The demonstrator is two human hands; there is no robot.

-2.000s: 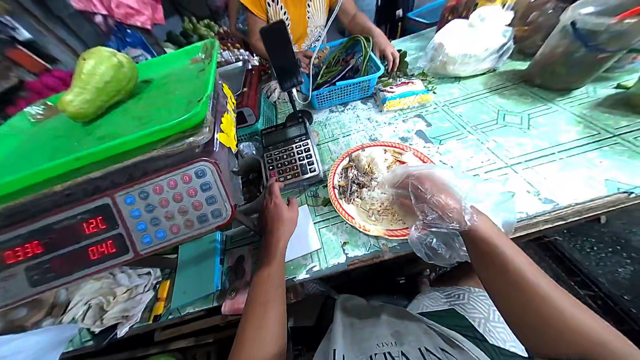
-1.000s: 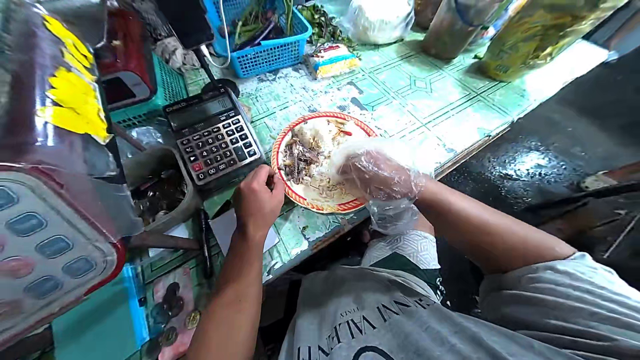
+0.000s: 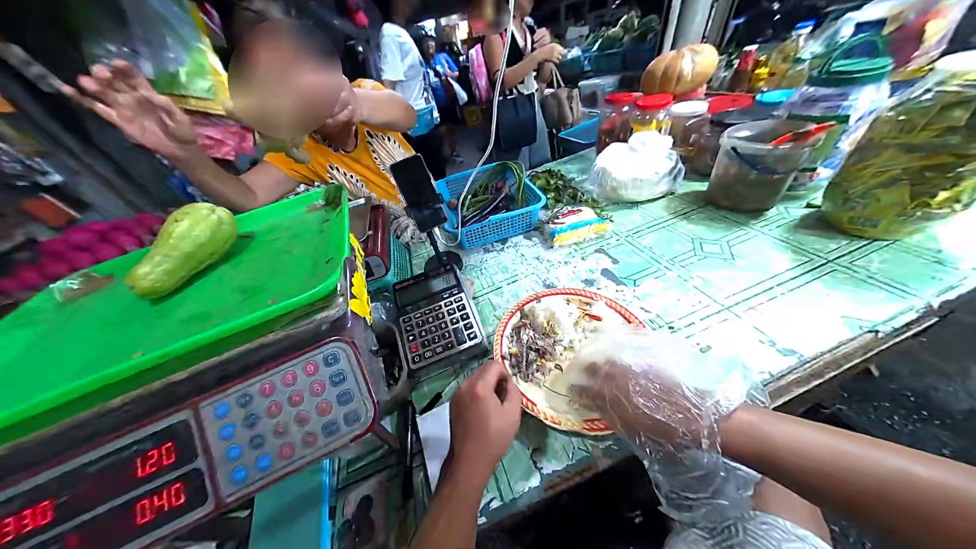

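A round plate with a red patterned rim (image 3: 523, 301) lies near the table's edge, with white rice (image 3: 555, 320) and small dark fish or meat pieces (image 3: 531, 349) on it. My right hand (image 3: 648, 393), inside a clear plastic bag, reaches over the plate's right side; its fingertips are at the food, and the bag blurs whether they pinch any. My left hand (image 3: 486, 404) is curled at the plate's lower left rim, its fingers seemingly on the rim. Just beyond it stands a desk calculator (image 3: 436, 316).
A digital scale (image 3: 290, 415) with a green tray (image 3: 267, 263) and a chayote (image 3: 183, 248) stands left. Behind are a phone on a stand (image 3: 417, 191), a blue basket of vegetables (image 3: 499, 221), jars (image 3: 614, 118) and a plastic bucket (image 3: 755, 168). A person in orange (image 3: 343, 160) is across the table.
My left hand has gone from the calculator to the plate's rim since the oldest frame. My bagged right hand stays at the plate. The view has swung back up from one second ago.
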